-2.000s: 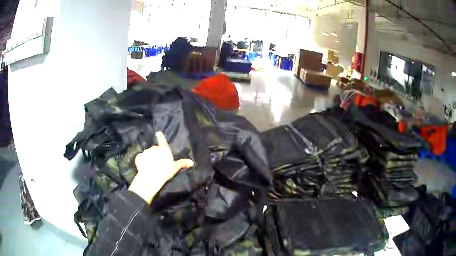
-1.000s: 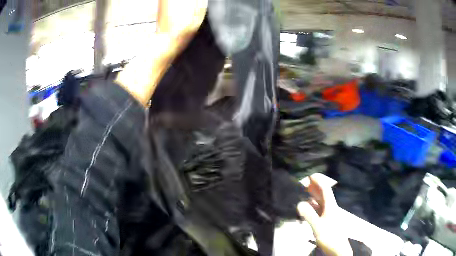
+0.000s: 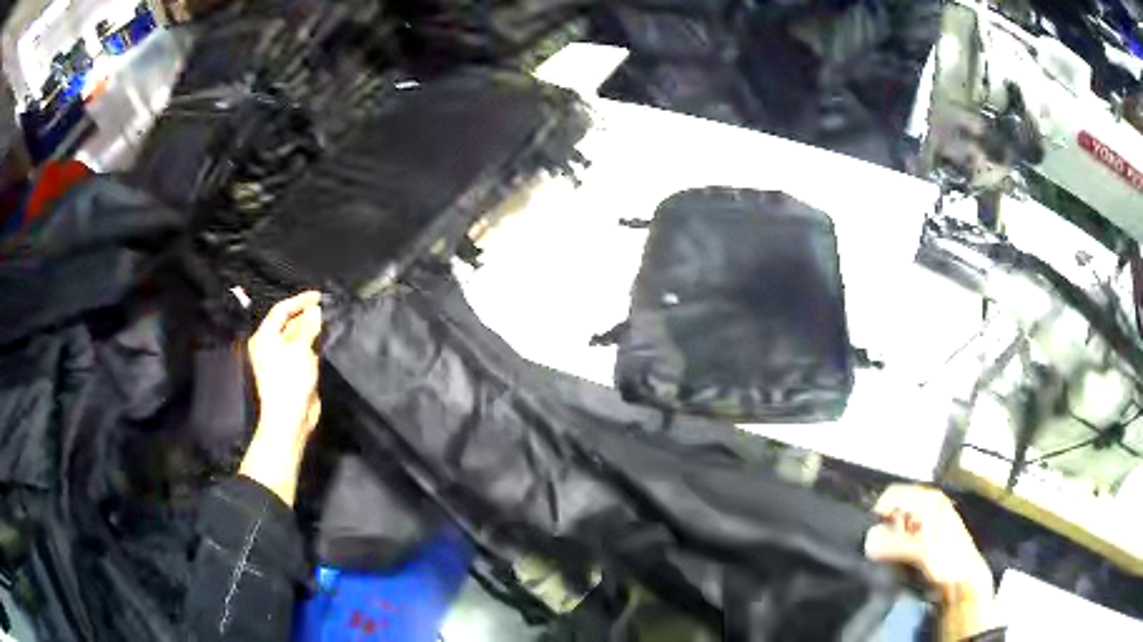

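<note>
A long floppy shiny black cloth piece, the backpack body [image 3: 564, 458], is stretched across the front of the table. My left hand [image 3: 288, 345] grips its left end beside the stacked panels. My right hand [image 3: 921, 539] grips its right end at the lower right. A little camouflage shows at its lower edge. A rounded-top black front panel [image 3: 746, 307] lies flat on the white table, with short side straps sticking out; the cloth runs just in front of it.
A stack of black panels [image 3: 401, 176] stands at the left of the white table [image 3: 539, 289]. The white sewing machine [image 3: 1065, 138] is at the right. Dark cloth heaps [image 3: 88, 326] lie at far left and behind. Something blue [image 3: 389, 589] is below.
The view has turned down and right to the table and machine. The black cloth, held up high by my left hand a second ago, is now lowered and spread between both hands.
</note>
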